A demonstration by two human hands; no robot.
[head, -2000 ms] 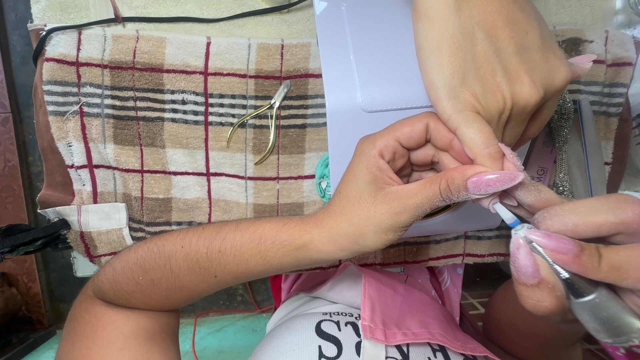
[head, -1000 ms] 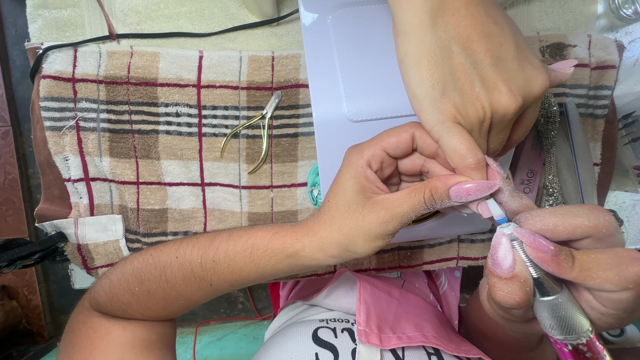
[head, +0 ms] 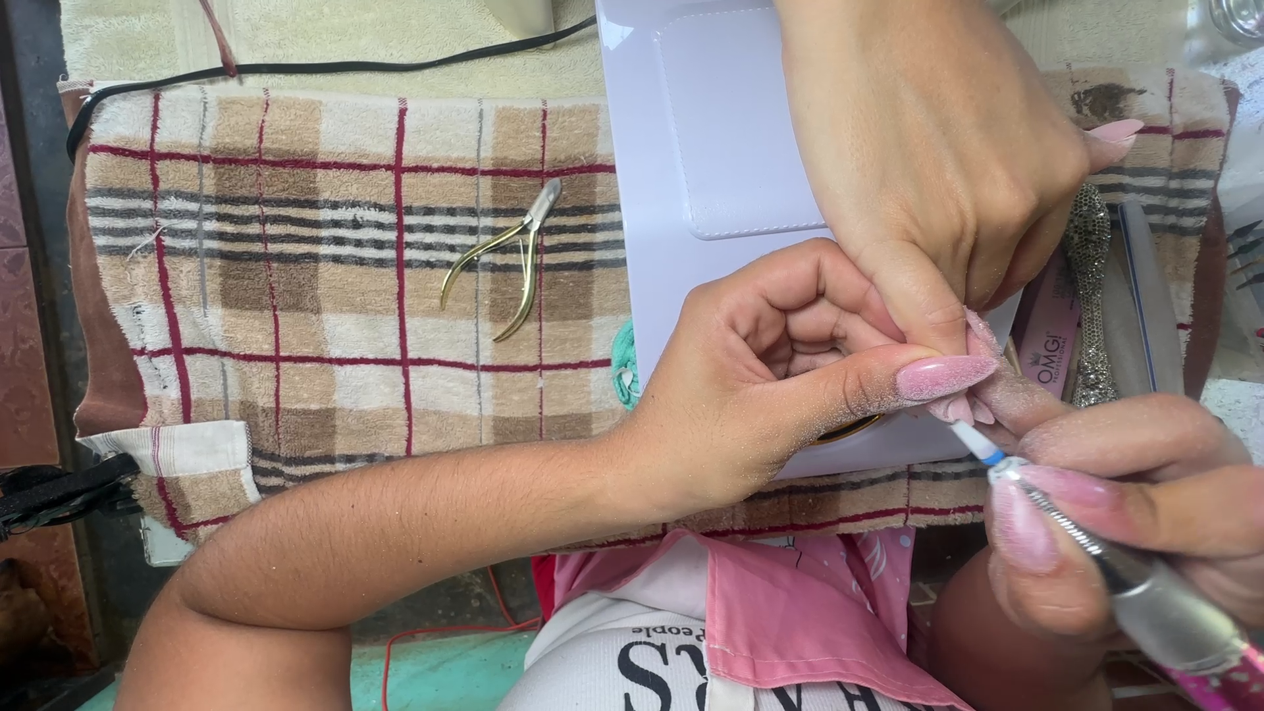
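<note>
My left hand (head: pixel 790 365) pinches a finger of another person's hand (head: pixel 928 168), which reaches in from the top over a pale padded hand rest (head: pixel 731 118). Dust coats my left thumb and its long pink nail. My right hand (head: pixel 1116 494) grips an electric nail drill (head: pixel 1145 583) like a pen. Its white bit with a blue band points up and left at the held finger, close to the nail; whether they touch cannot be told. Gold-handled cuticle nippers (head: pixel 518 252) lie on the checked towel (head: pixel 336 326), left of the hands.
A pink nail file (head: pixel 1049 326), a rhinestone-covered handle (head: pixel 1090 286) and a clear case (head: pixel 1145 296) lie at the right. A black cable (head: pixel 395 67) crosses the top left. A teal item (head: pixel 625 365) touches the hand rest's left edge. Black straps (head: pixel 69 494) hang at far left.
Compared with the earlier frames, the drill and my right hand have shifted slightly around the held finger. My left hand keeps its pinch, and the nippers stay on the towel.
</note>
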